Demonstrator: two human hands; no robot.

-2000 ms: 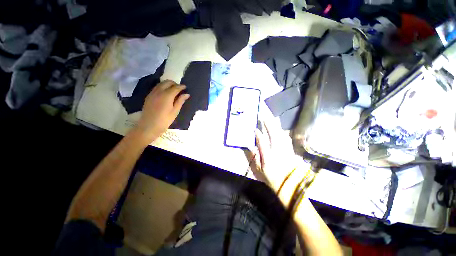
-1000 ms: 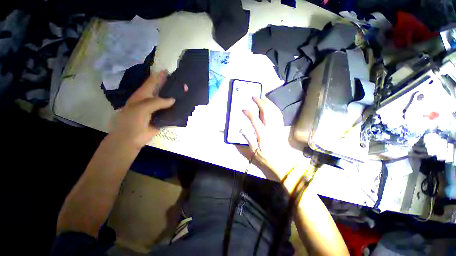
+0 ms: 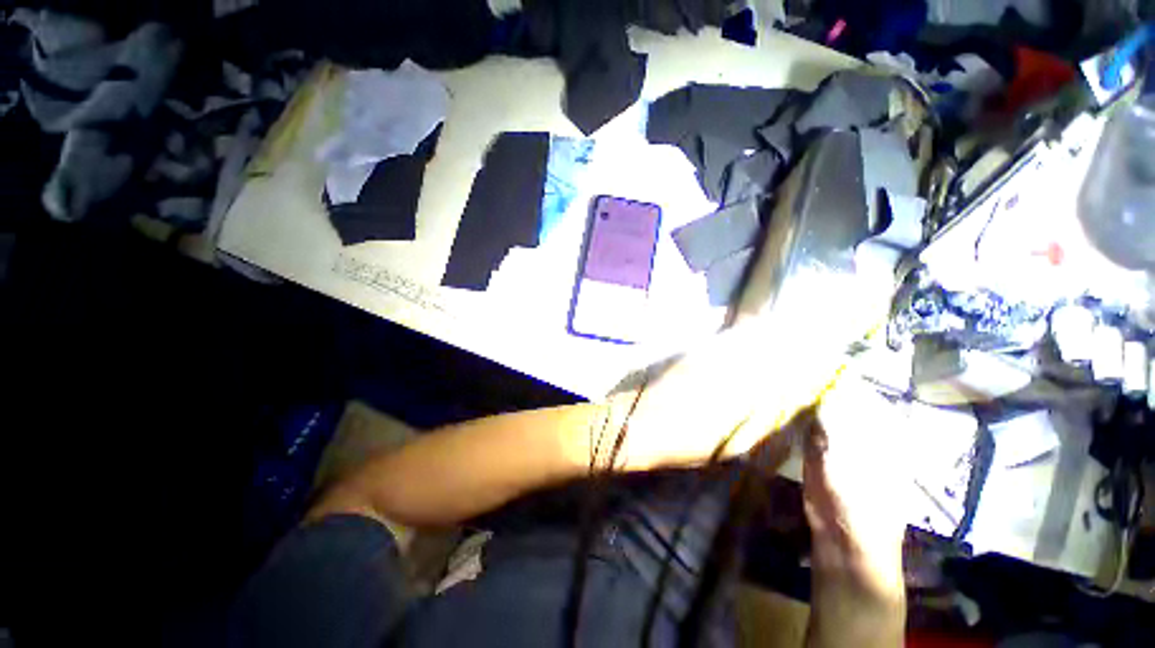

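Observation:
My left arm reaches across the table's front edge, and my left hand [image 3: 773, 367] is bleached by glare at the machine's near end. My right hand [image 3: 868, 443] is beside it, also overexposed. Their fingers and anything in them cannot be made out. A phone [image 3: 623, 247] lies flat with a pink and white screen. A dark cut piece [image 3: 500, 209] lies left of it, touching a pale blue patterned piece [image 3: 565, 184]. The machine's long rounded grey body [image 3: 804, 222] is right of the phone.
Overlapping dark cut pieces [image 3: 722, 127] lie beyond the phone. A crumpled white piece [image 3: 380, 114] partly covers a dark piece [image 3: 386, 203] at left. Blurred cords hang close to the camera. A black cord loop [image 3: 1117, 494] is at the right.
My left hand has left the dark piece and crossed right to the machine. My right hand has moved off the phone to the right. The phone screen changed from white to partly pink.

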